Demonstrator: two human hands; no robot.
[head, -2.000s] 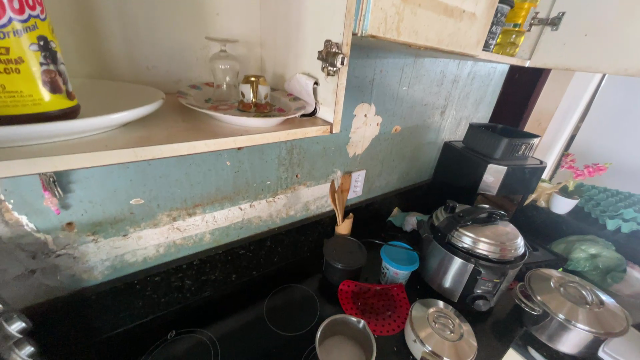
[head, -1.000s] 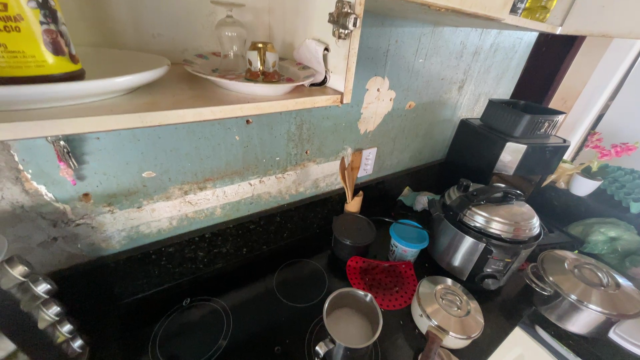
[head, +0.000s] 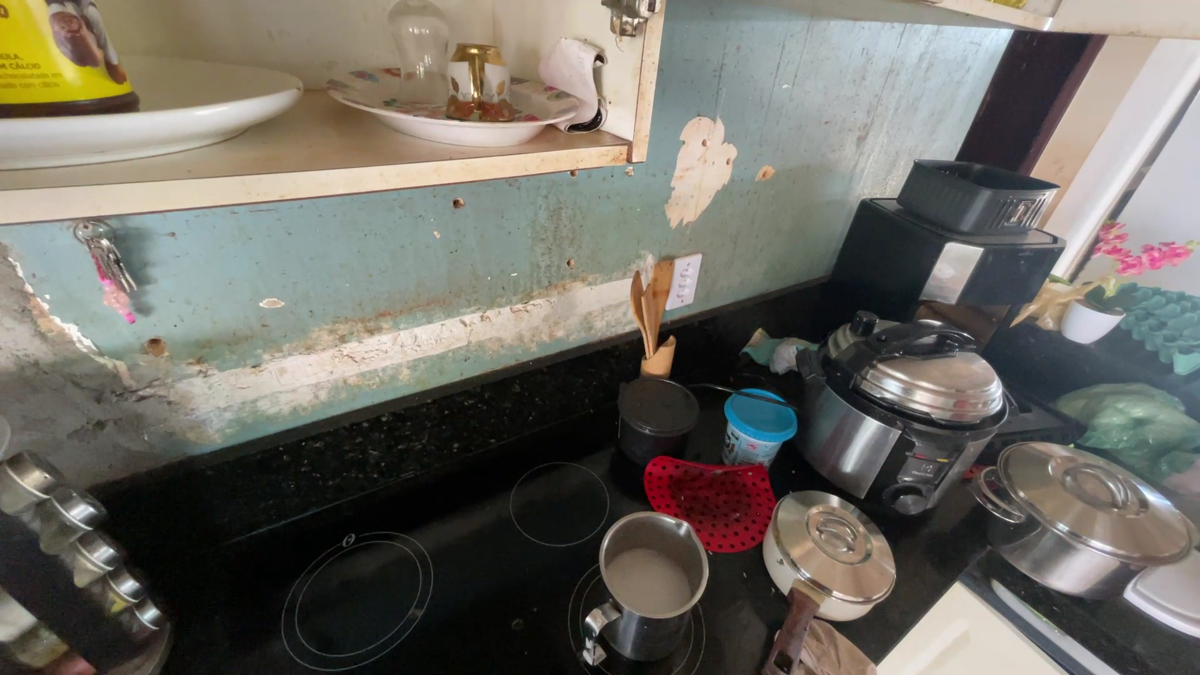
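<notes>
Neither of my hands shows in the head view. At the lower middle a steel milk jug [head: 653, 586] with pale liquid inside stands on a ring of the black glass cooktop [head: 478, 581]. Right of it is a small pot with a steel lid [head: 834, 547], its brown handle pointing down toward the bottom edge. A red perforated mat [head: 710, 502] lies behind them. Past the mat stand a black lidded container [head: 658, 417] and a tub with a blue lid [head: 760, 427]. Wooden utensils [head: 649, 314] rise from a holder near the wall.
An electric pressure cooker [head: 900, 412], a large lidded steel pot [head: 1087, 516] and a black appliance [head: 942, 272] occupy the right. A spice rack [head: 80, 534] stands at lower left. The open cupboard's shelf [head: 281, 178] overhangs the left side, holding plates and a glass. Keys [head: 108, 267] hang below.
The view has shifted, bringing more of the cooktop, the steel jug and the spice rack into sight. No object has plainly moved.
</notes>
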